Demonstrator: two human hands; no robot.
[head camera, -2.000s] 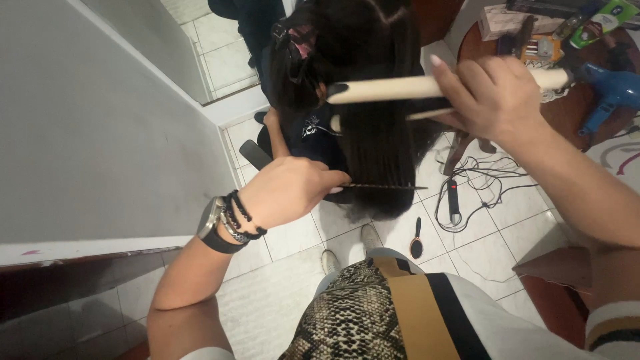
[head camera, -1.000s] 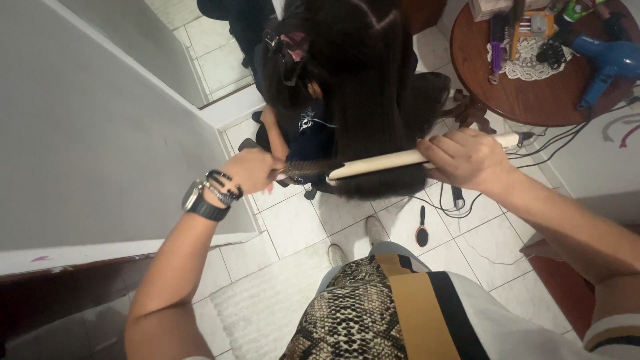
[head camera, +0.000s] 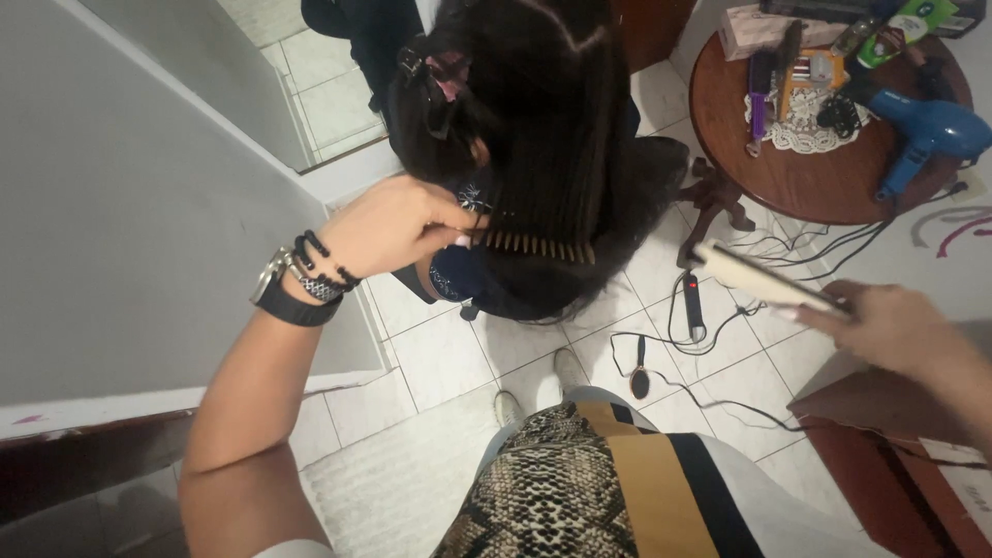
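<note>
My left hand grips one end of a comb, whose teeth sit in the long dark hair of a seated person. A hair clip holds another section at the left side of the head. Away from the hair, at the right, my right hand is closed around a pale flat iron, slightly blurred, its plates pointing up and left. Whether the plates touch each other cannot be told.
A round wooden table bears a blue hair dryer, a purple-handled brush and a green tube. On the tiled floor lie cables, a power strip and an oval hairbrush. A grey wall stands at the left.
My right hand has drawn the flat iron off the hair and away to the right. The comb, beside the iron's tip a second ago, is now in the hair in my left hand.
</note>
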